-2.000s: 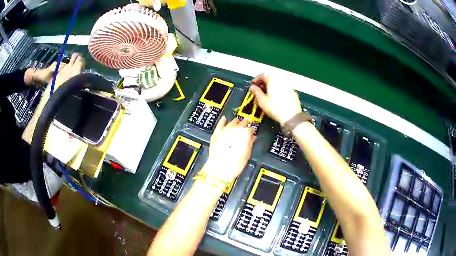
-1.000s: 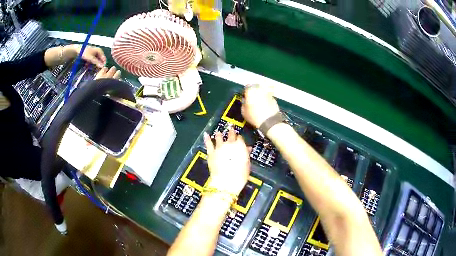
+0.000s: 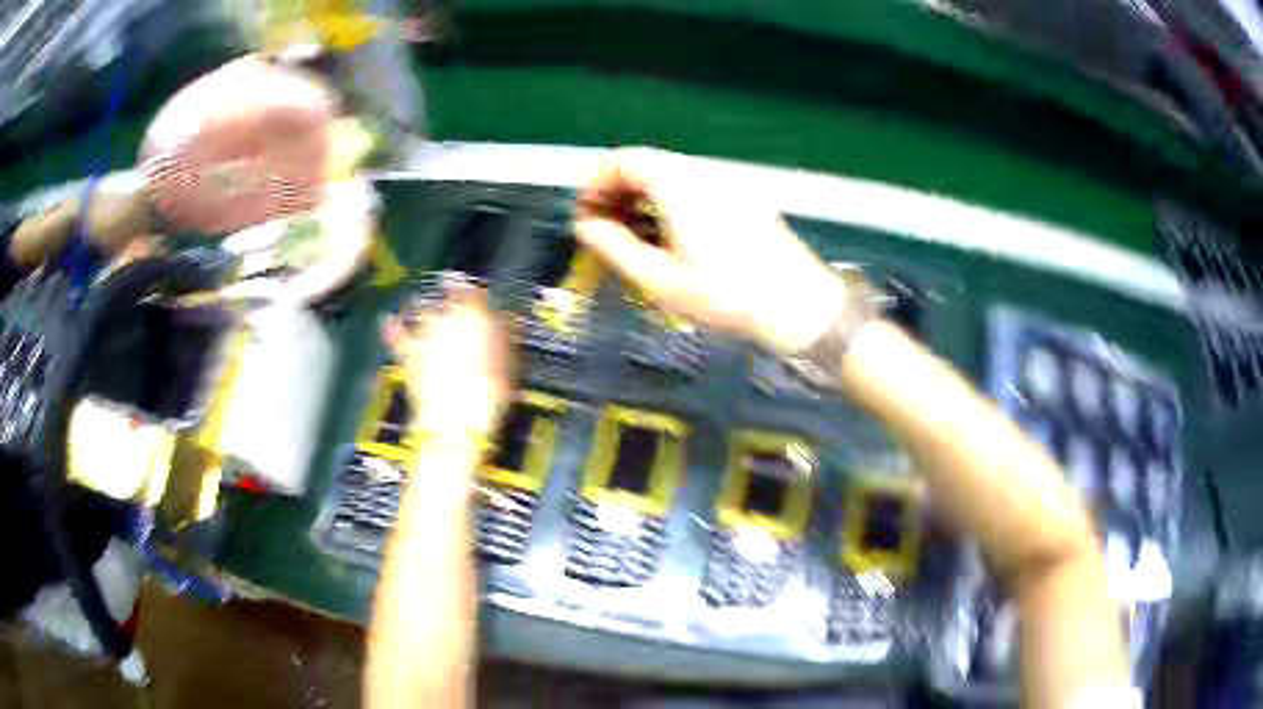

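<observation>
The picture is strongly blurred. A clear phone tray [image 3: 554, 609] holds two rows of black keypad phones. The front-row phones [image 3: 636, 461] have yellow liners around their screens. My left hand [image 3: 454, 353] lies over the keypad end of the back-left phone [image 3: 478, 241], fingers apart; no yellow shows around that screen. My right hand [image 3: 693, 256] is above the back row, to the right of my left hand, with its fingers closed together. A yellow liner [image 3: 579, 281] hangs at its fingertips over the neighbouring phone; blur hides the exact grip.
A pink fan [image 3: 238, 150] stands at the back left. A white box fixture [image 3: 277, 395] with a black hose [image 3: 63, 416] is on the left. A gridded lens tray [image 3: 1087, 402] lies right of the phone tray. Another person's arm [image 3: 83, 229] shows at the far left.
The view has shifted. The yellow frame seen around the back-left phone's screen is gone from it. My right hand has moved right relative to that phone, with yellow liner at its fingers.
</observation>
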